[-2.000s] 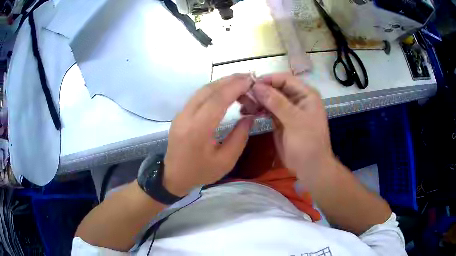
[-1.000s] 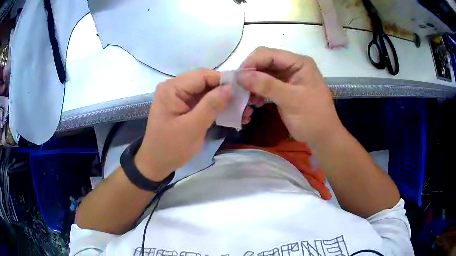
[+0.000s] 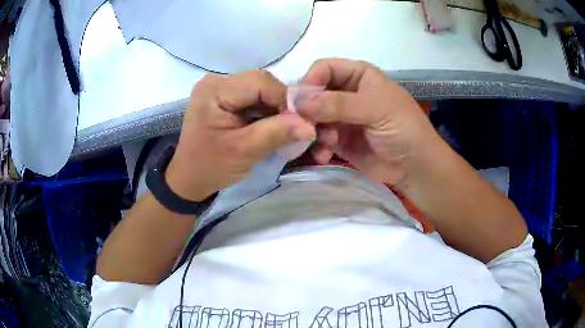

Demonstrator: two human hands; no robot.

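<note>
My left hand [image 3: 234, 134] and my right hand [image 3: 365, 118] meet in front of my body, beyond the table's front edge. Their fingertips pinch a small pale pink strip [image 3: 299, 96] between them. Much of the strip is hidden by my fingers. A pale grey-blue panel [image 3: 247, 181] with a thin dark edge hangs below my left hand, partly on my lap. Its upper end is hidden by the hand.
Large pale panels [image 3: 218, 32] lie on the white table [image 3: 359, 35], one with a dark band [image 3: 62, 45] at left. A spare pink strip [image 3: 436, 16] and black scissors [image 3: 502, 40] lie at the upper right. Blue crates [image 3: 83, 218] stand below.
The view has tipped down, so table things sit higher in the picture. The pink strip hung open between my hands a second ago; now it is mostly covered by my fingers.
</note>
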